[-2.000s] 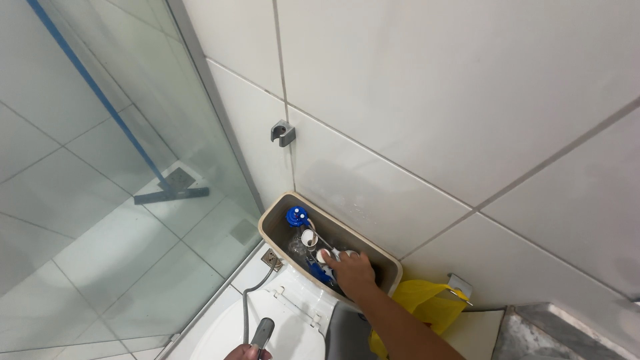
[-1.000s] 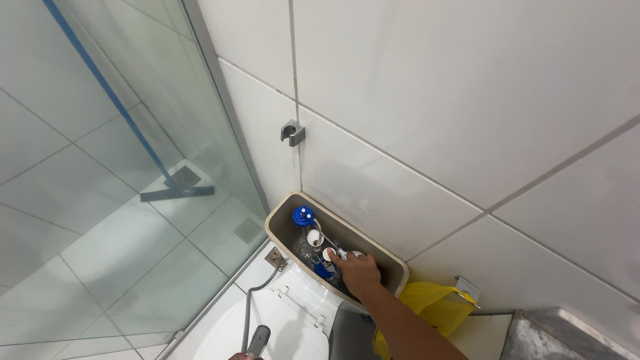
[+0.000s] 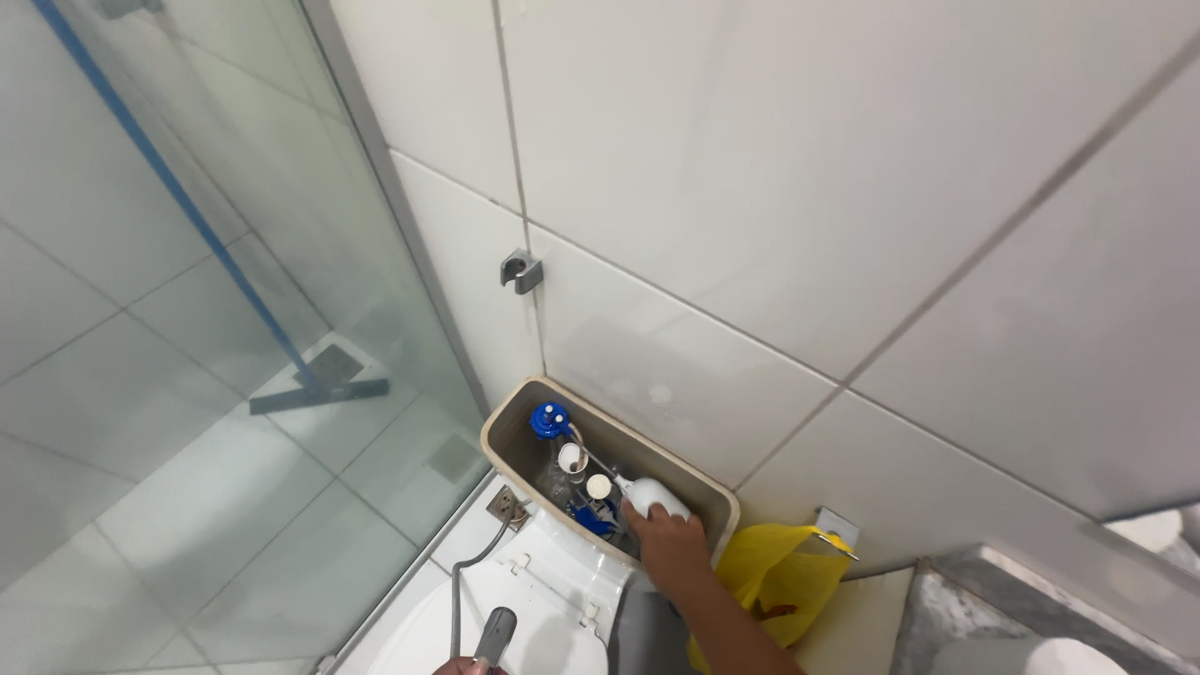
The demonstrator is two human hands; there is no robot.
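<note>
My right hand [image 3: 667,544] reaches into the open toilet tank [image 3: 633,424] and holds the white float [image 3: 656,499], which sits on a thin arm. A blue-capped fill valve [image 3: 550,420] stands at the tank's left end. Between them are a white cap on a tube [image 3: 572,457], a round cream-white cap [image 3: 598,487] and a blue plastic part [image 3: 592,517] low down. At the bottom edge my left hand [image 3: 469,667], mostly out of view, grips a grey handheld bidet sprayer [image 3: 495,637] with a grey hose [image 3: 457,600]. Water level in the tank is unclear.
Below the tank is the white toilet lid [image 3: 525,614]. A glass shower panel [image 3: 375,281] stands left, with a blue-handled squeegee [image 3: 319,396] behind it. A sprayer holder [image 3: 521,271] is on the tiled wall. A yellow bag [image 3: 773,586] hangs at right, near a stone ledge [image 3: 966,619].
My right hand has shifted a little right within the tank, and the white float now shows more plainly under its fingers. My left hand still holds the sprayer.
</note>
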